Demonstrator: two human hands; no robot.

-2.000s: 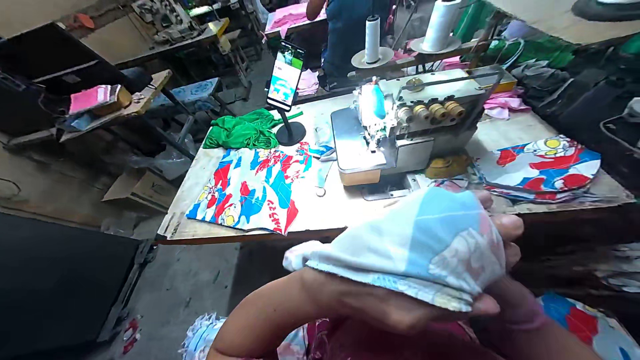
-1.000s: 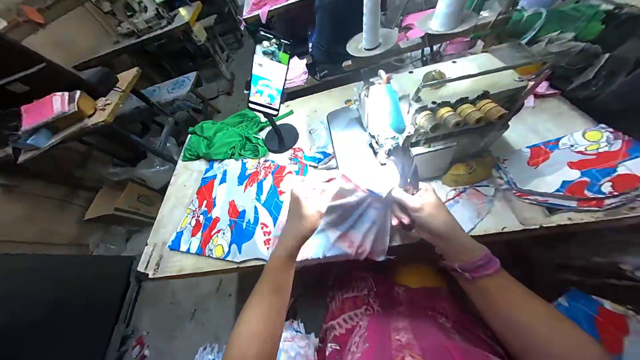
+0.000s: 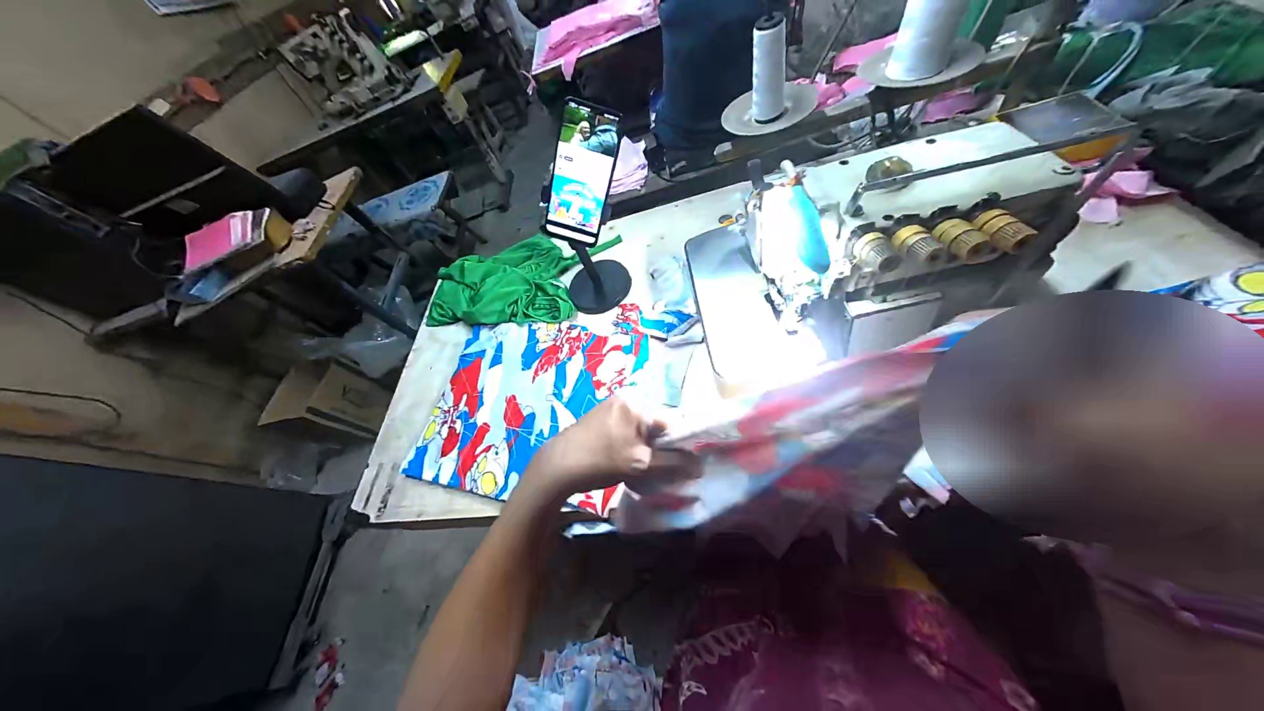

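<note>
My left hand (image 3: 612, 449) is closed on the left end of a printed cloth piece (image 3: 790, 434) in red, blue and white. This cloth is blurred and stretches to the right, in front of an overlock sewing machine (image 3: 889, 237) whose lamp lights its needle area. A large blurred oval covers the right side, so my right hand is hidden; only part of the forearm with a purple bracelet shows below it. Printed fabric pieces (image 3: 523, 405) lie flat on the table, left of the machine. Another printed piece (image 3: 1229, 291) is partly visible at the right edge.
A phone (image 3: 583, 173) on a round-based stand and a bunched green cloth (image 3: 504, 286) are on the table (image 3: 395, 494). Thread cones (image 3: 768, 74) stand behind the machine. A cardboard box (image 3: 331, 400) is on the floor at left. Frayed fabric scraps (image 3: 588, 676) lie below.
One second ago both hands held the cloth close together before the machine. Now the cloth is stretched out to the right and my right arm has moved right.
</note>
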